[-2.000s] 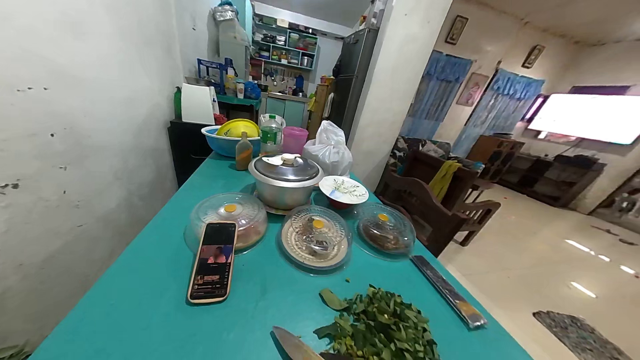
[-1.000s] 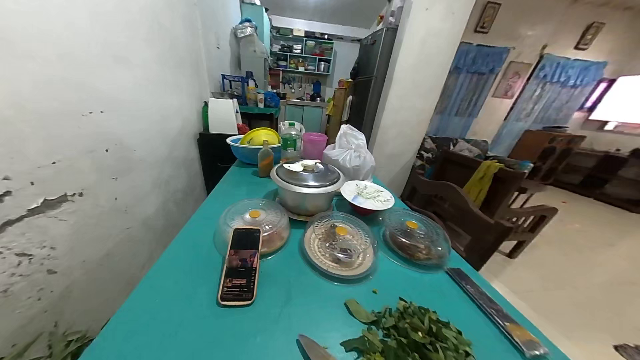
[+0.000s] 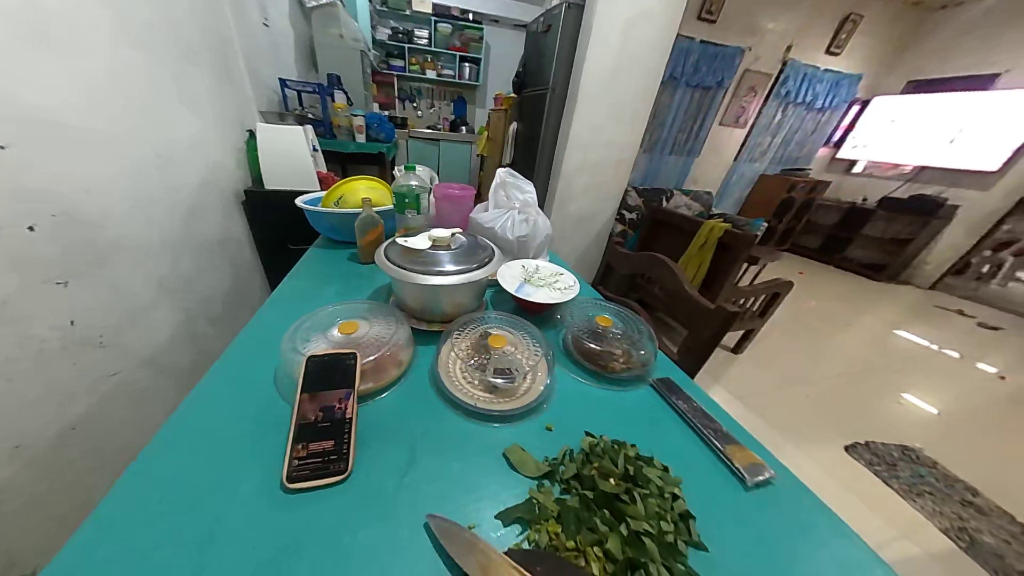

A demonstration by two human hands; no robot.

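Observation:
Neither my left hand nor my right hand shows in the head view. At the bottom edge, a knife blade (image 3: 472, 547) points up and to the left, its handle out of frame. Beside it on the teal table (image 3: 200, 472) lies a heap of chopped green leaves (image 3: 620, 500), with one loose leaf (image 3: 525, 462) at its upper left. A smartphone (image 3: 323, 424) with a lit screen leans against a clear domed cover (image 3: 380, 332) over food. Two more covered dishes, one in the middle (image 3: 494, 376) and one at the right (image 3: 610, 344), stand in the same row. A dark flat packet (image 3: 708, 428) lies near the right edge.
Behind the covers stand a lidded metal pot (image 3: 438, 280), a plate on a red bowl (image 3: 538, 282), a glass bottle (image 3: 369, 232), a plastic bottle (image 3: 411, 200), a pink container (image 3: 454, 206), a white plastic bag (image 3: 512, 216) and a blue basin (image 3: 336, 222). A wall borders the left; wooden chairs (image 3: 680, 296) stand right.

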